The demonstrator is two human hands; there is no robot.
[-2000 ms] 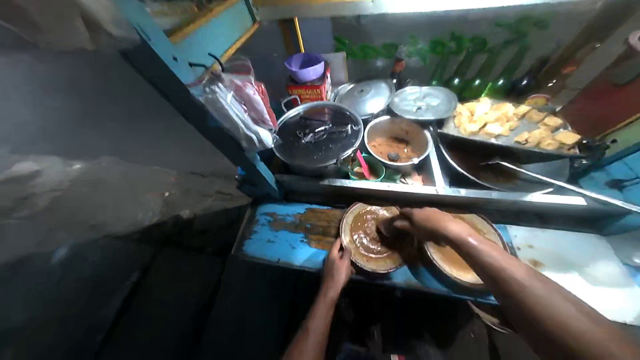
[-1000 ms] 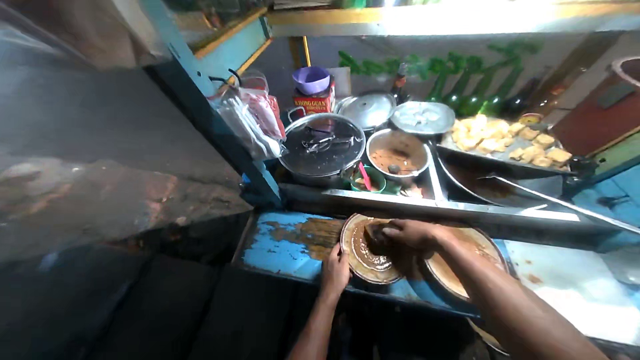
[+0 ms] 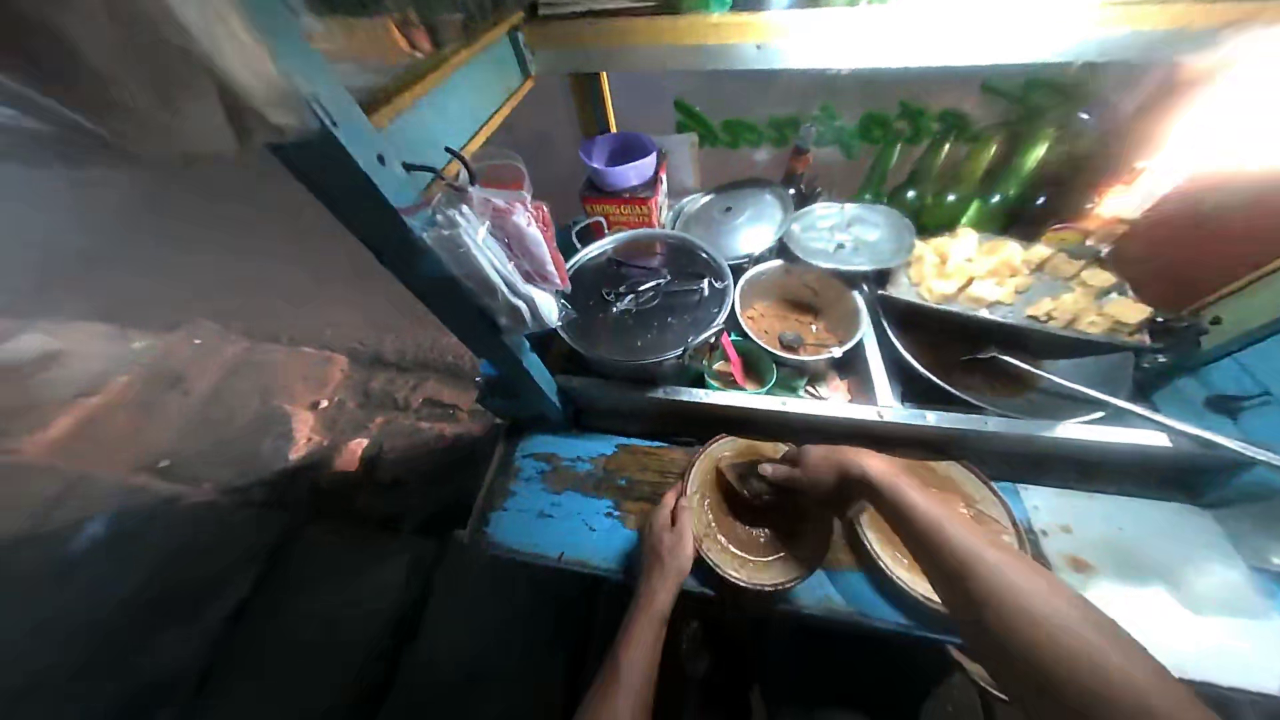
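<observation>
A round, shallow bowl (image 3: 760, 570) with brown sauce inside sits at the front of the worn blue counter. My left hand (image 3: 668, 540) grips its left rim. Inside the bowl, my right hand (image 3: 815, 475) holds a dark pestle or similar tool (image 3: 745, 480) against the upper part of the sauce; its exact kind cannot be told. A second round vessel with brown sauce (image 3: 890, 545) stands to the right, partly hidden under my right forearm.
Behind a metal ledge (image 3: 910, 418) stand a lidded pot (image 3: 645, 325), a pan of sauce (image 3: 800, 310), a green cup (image 3: 755, 375) with a pink spoon and a wok (image 3: 960, 370) with a long ladle. Fried tofu pieces (image 3: 980, 265) lie on a tray; plastic bags (image 3: 490, 260) hang left.
My right hand has shifted within the bowl, and the dark tool has moved from its right side to the upper part. My left hand stays on the rim.
</observation>
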